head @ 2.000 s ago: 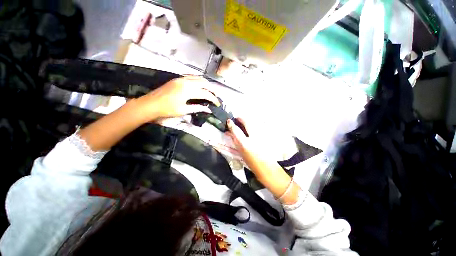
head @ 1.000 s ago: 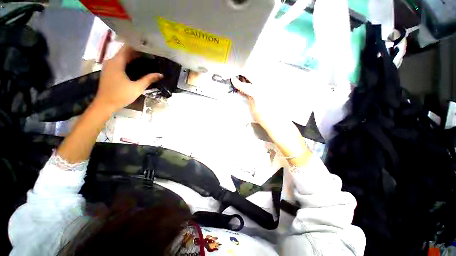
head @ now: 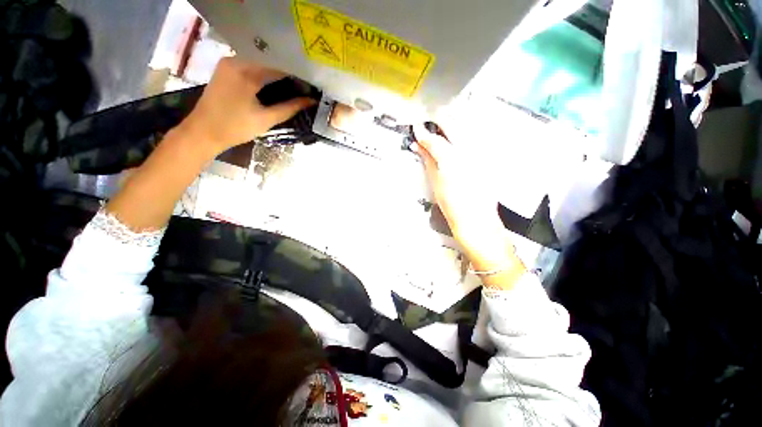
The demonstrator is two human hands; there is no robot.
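A dark camouflage shoulder strap (head: 134, 132) runs from the left to the small metal clamp frame (head: 344, 127) under the pale machine head (head: 468, 37). My left hand (head: 238, 104) holds the strap's dark end just left of the frame, thumb and fingers around it. My right hand (head: 436, 158) is at the frame's right side, fingertips bent by a small dark piece; glare hides whether it grips that piece. More camouflage straps (head: 309, 271) with black webbing (head: 422, 350) lie nearest my body.
A black webbing pile (head: 652, 267) is at right and a dark camouflage pile (head: 42, 75) at left. The yellow caution label (head: 363, 46) is on the machine head above my hands. A pointed camouflage piece (head: 530, 223) lies right of my right wrist.
Since two seconds ago my hands have moved apart and forward to either side of the clamp frame, and the strap end is now at the frame. In the last second they barely moved; the view shifted.
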